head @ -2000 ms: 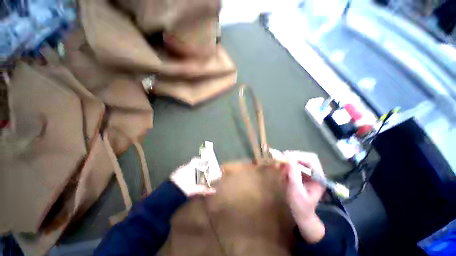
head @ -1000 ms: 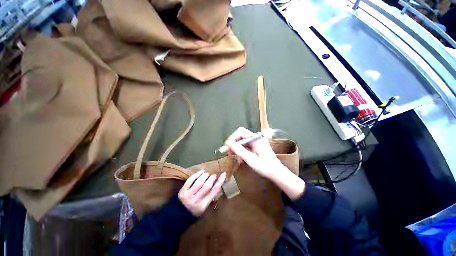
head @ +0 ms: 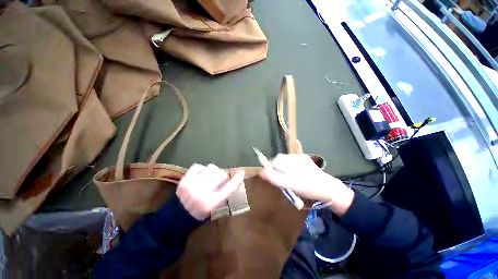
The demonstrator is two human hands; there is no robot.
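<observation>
A tan tote bag (head: pixel 251 240) lies at the table's front edge and over my lap, its mouth away from me. Two narrow shoulder straps (head: pixel 183 111) stand up from the mouth. My left hand (head: pixel 203 189) is at the middle of the mouth, thumb and fingers at the rim beside the cream webbing tab (head: pixel 238 200). My right hand (head: pixel 306 177) holds a slim pen-like tool (head: pixel 263 159), its pale tip pointing up and left above the rim. My left hand is blurred, and its fingertips are partly hidden.
Slumped tan bags (head: pixel 43 82) fill the left, and another (head: pixel 229 49) lies at the back. A white power strip (head: pixel 355 122) with a black adapter sits at right on the green table (head: pixel 229 120). A plastic-lined container (head: pixel 60 234) is at lower left; a person shows at upper right.
The tool has turned from pointing left to pointing up and left. My right hand has moved right, my left hand up and left. The cream tab now lies flat over the bag's front.
</observation>
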